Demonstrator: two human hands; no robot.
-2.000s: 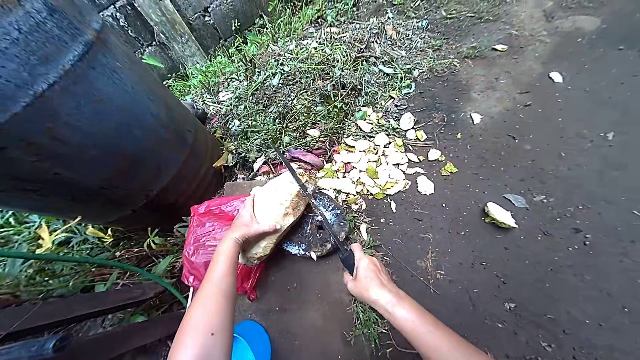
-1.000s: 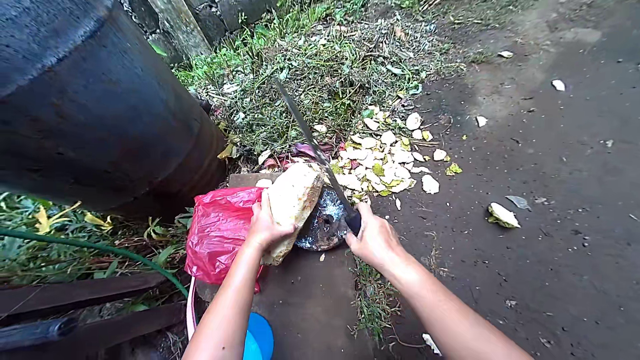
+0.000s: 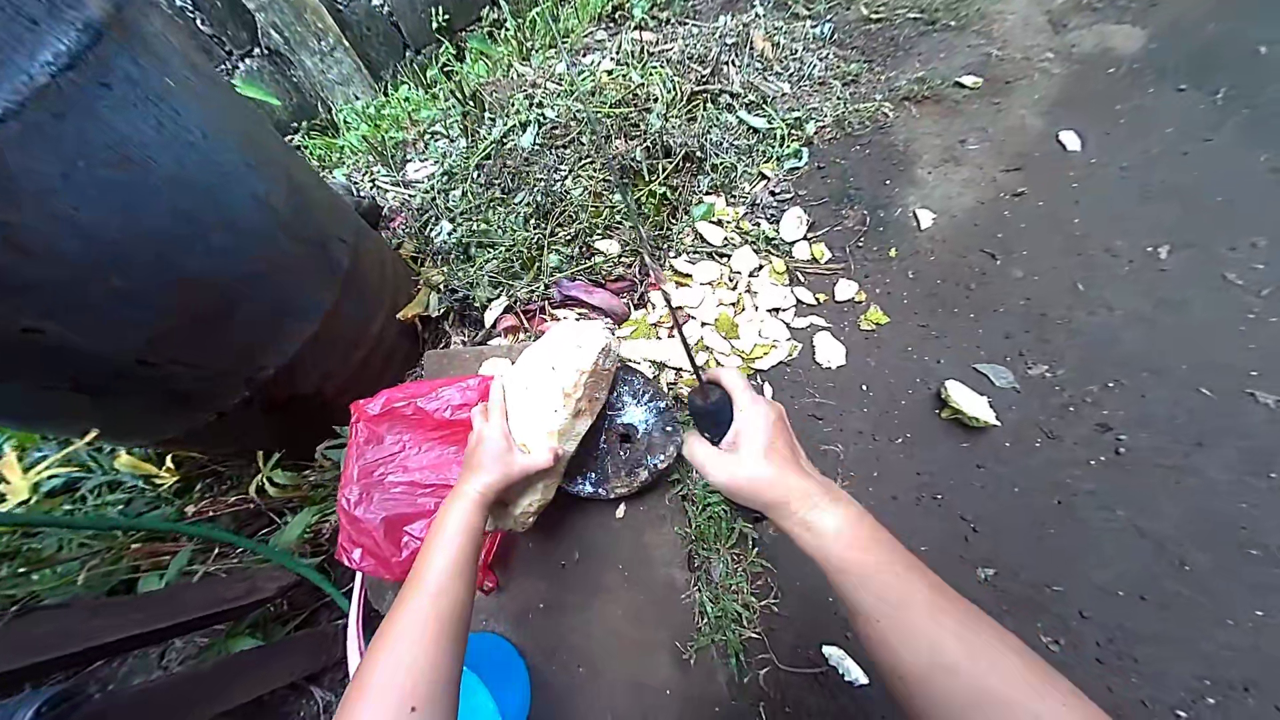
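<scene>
My left hand (image 3: 505, 450) grips a large pale, peeled fruit or root (image 3: 560, 390), which is tilted and leans over a dark round disc with a centre hole (image 3: 630, 440). In my right hand (image 3: 745, 440) is the black handle of a long knife (image 3: 680, 330); its blade points up and away, thin and blurred toward the tip, apart from the pale piece. A red plastic bag (image 3: 410, 470) lies just left of my left hand. Beyond the disc, many pale and yellow-green peelings (image 3: 740, 300) are scattered on the ground.
A big dark metal drum (image 3: 190, 240) stands at the left. Below it run a green hose (image 3: 190, 533) and wooden boards (image 3: 150, 610). A blue plastic object (image 3: 498, 675) lies at the bottom. Cut grass (image 3: 560, 160) is heaped beyond, and loose chips (image 3: 967, 403) dot the dirt at right.
The knife, lying across the pale piece two seconds ago, has come away from it and now points upward. My left hand keeps its hold on the piece.
</scene>
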